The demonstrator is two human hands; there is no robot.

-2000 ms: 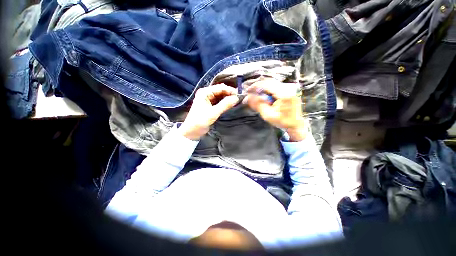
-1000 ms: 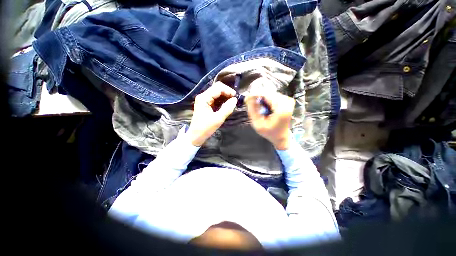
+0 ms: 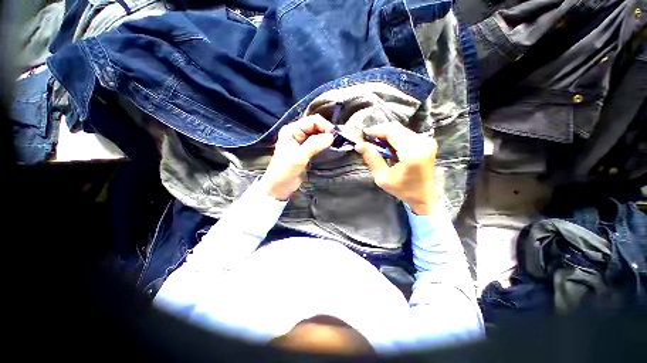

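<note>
A dark blue denim jacket lies in front of me, with its grey-white inside showing below the curved blue edge. My left hand pinches a small dark blue strip on the pale inside. My right hand holds a small blue tool, probably a cutter, with its thin tip pointing left at the left fingertips. The fingers hide most of the tool and the exact spot where its tip meets the strip.
Black denim jackets with yellow buttons lie at the right. Grey and blue garments are piled at lower right. More denim lies at the far left, beside a pale table edge. Dark blue denim hangs at my lap.
The right hand has turned and shifted slightly right, so the blue tool now lies slanted with its tip at the left fingers. The left hand stays at the dark strip.
</note>
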